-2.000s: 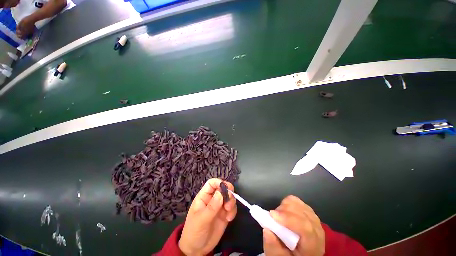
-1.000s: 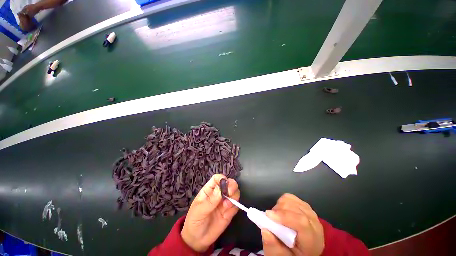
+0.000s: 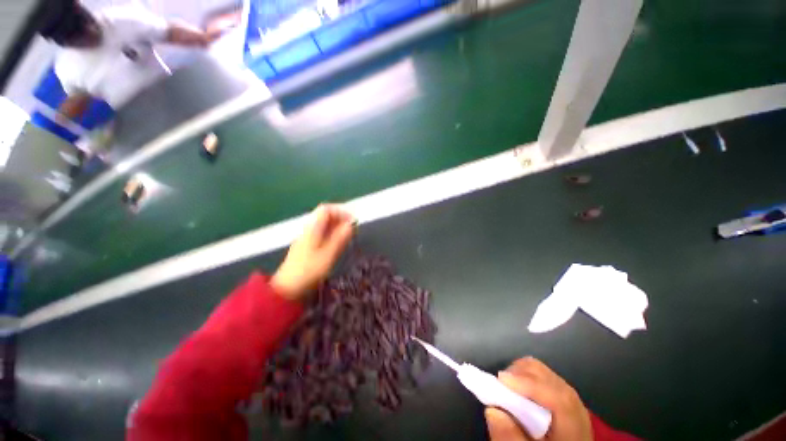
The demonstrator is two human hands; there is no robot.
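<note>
My right hand (image 3: pixel 543 398) holds a white needle-tip bottle (image 3: pixel 500 398), its thin tip pointing up-left over the right edge of a pile of dark brown parts (image 3: pixel 371 327). My left hand (image 3: pixel 315 250) is stretched out above the pile's far side, near the white rail (image 3: pixel 431 187). Its fingers are bunched, and a dark speck shows at the fingertips. The view is blurred, so I cannot tell whether the hand holds a part. My left forearm hides the left side of the pile.
White scraps (image 3: pixel 595 297) lie right of the pile. A utility knife (image 3: pixel 754 224) is at far right. Two small dark parts (image 3: pixel 589 213) lie below the upright (image 3: pixel 586 77). Two-tone pieces (image 3: pixel 210 145) lie on the green belt (image 3: pixel 483 95). A person (image 3: pixel 121 52) is across it.
My left hand has left the bottle tip and reached forward over the pile to the rail. My right hand still holds the bottle, slightly lower and further right. The view has tilted, showing more of the person.
</note>
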